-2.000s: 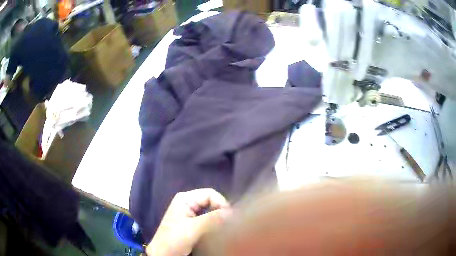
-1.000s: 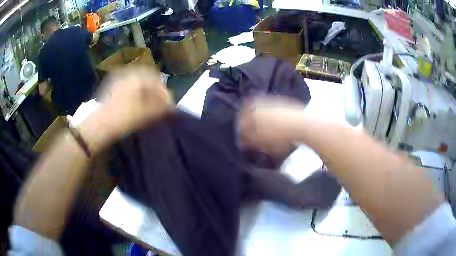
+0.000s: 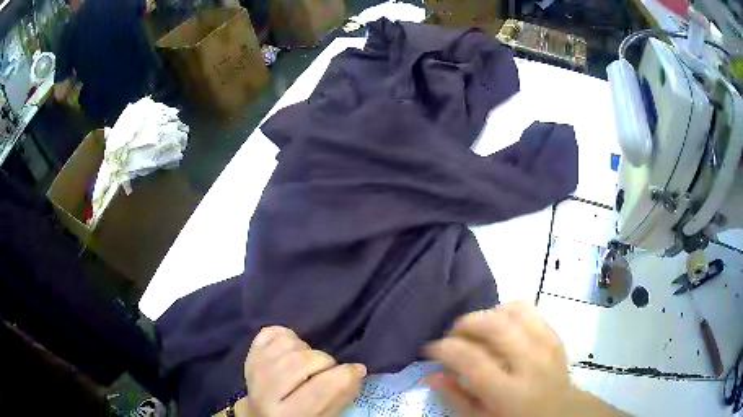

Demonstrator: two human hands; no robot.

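Observation:
The dark purple-grey garment [image 3: 350, 195] lies spread and creased over the white table [image 3: 208, 216], and part of it hangs over the table's left front edge. My left hand [image 3: 300, 376] is closed on the garment's near edge, thumb pointing right. My right hand [image 3: 509, 362] is at the garment's lower right edge, blurred, with fingers bent; whether it touches or pinches the cloth cannot be told.
The sewing machine head [image 3: 672, 138] stands at right. Black thread snips [image 3: 698, 277] and a tool with a brown handle [image 3: 711, 346] lie on its bed. Cardboard boxes [image 3: 216, 61] and a box heaped with white cloth [image 3: 147, 142] stand on the floor at left, near a person [image 3: 106, 57].
The garment, lifted and blurred between both hands a second ago, now lies on the table. Both hands have come down to its near edge. The view has tilted downward.

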